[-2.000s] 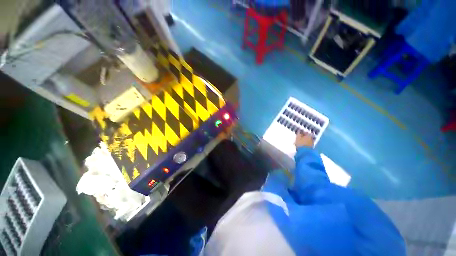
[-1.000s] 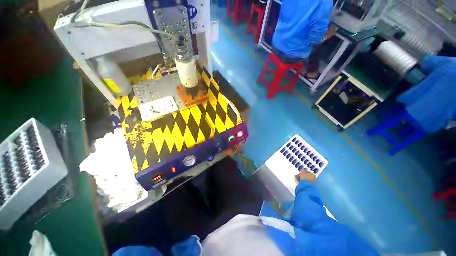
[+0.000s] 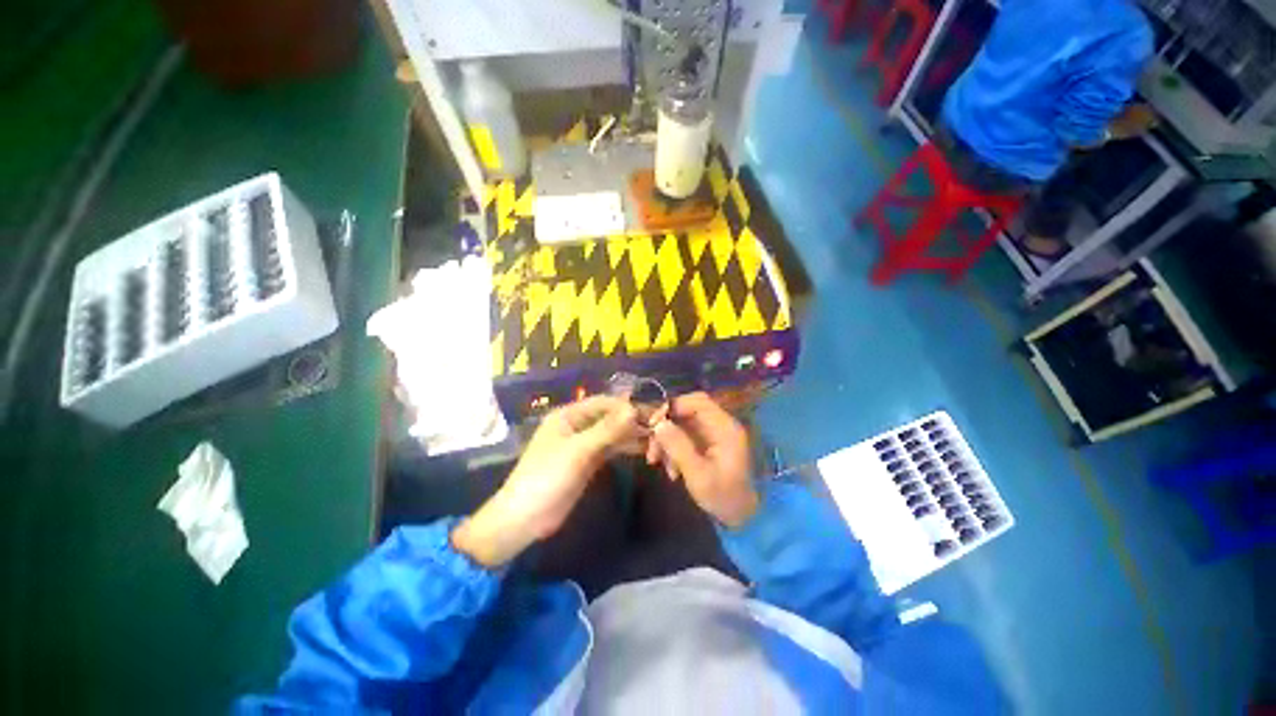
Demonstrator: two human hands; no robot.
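My left hand (image 3: 560, 469) and my right hand (image 3: 711, 455) meet in front of the machine's front panel. Both hold a small dark round ring part (image 3: 648, 395) between their fingertips. The fingers hide its lower edge. The machine's bed (image 3: 637, 301) has yellow-black hazard tape. A white cylinder (image 3: 683, 151) stands over an orange fixture (image 3: 672, 210), beside a silver-grey base plate (image 3: 581, 169). The white right-hand foam tray (image 3: 868, 520) holds rows of dark parts, low at the right.
A thick white foam tray (image 3: 301, 336) with dark parts is on the green bench (image 3: 301, 490). A crumpled white tissue (image 3: 207, 511) lies below it. A white cloth pile (image 3: 445, 357) touches the machine's left side. A person in blue (image 3: 1050, 84) is by a red stool (image 3: 935, 210).
My right hand has left the right-hand foam tray and moved in front of the machine. My left hand has come into view. Both now hold the ring part. The camera view has shifted left.
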